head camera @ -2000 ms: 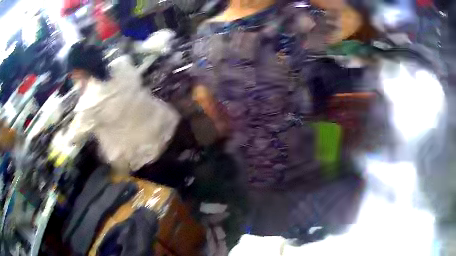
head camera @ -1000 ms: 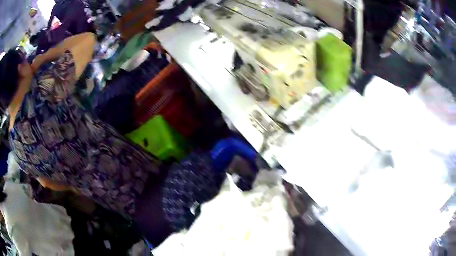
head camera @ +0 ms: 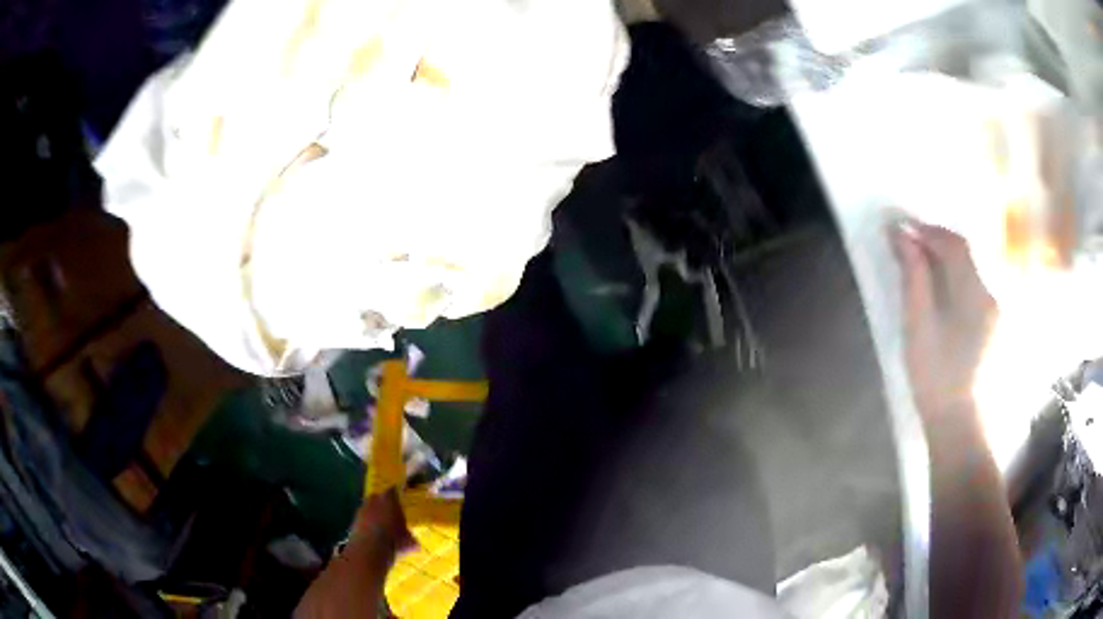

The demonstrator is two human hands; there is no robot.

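Note:
My left hand (head camera: 381, 526) grips the upright edge of a yellow plastic stool (head camera: 426, 562) low at the bottom centre-left. My right hand (head camera: 946, 284) is at the edge of the white machine table (head camera: 889, 327) on the right, its fingers at the glaring white top. Glare hides whether it holds anything. A large heap of cream-white garment pieces (head camera: 399, 157) fills the upper left, above the stool. The wearer's dark-clothed legs show between stool and table.
Cardboard-brown boxes (head camera: 85, 302) stand at the left. Scraps (head camera: 317, 393) lie on the green floor. A clear plastic bag (head camera: 774, 67) is at the table's far edge. White cloth (head camera: 841, 586) lies at the bottom right beneath the table edge.
The view has swung down and closer to the table edge and cloth heap. Both hands and the yellow stool have come into view; the patterned-clothed person and green boxes have left it.

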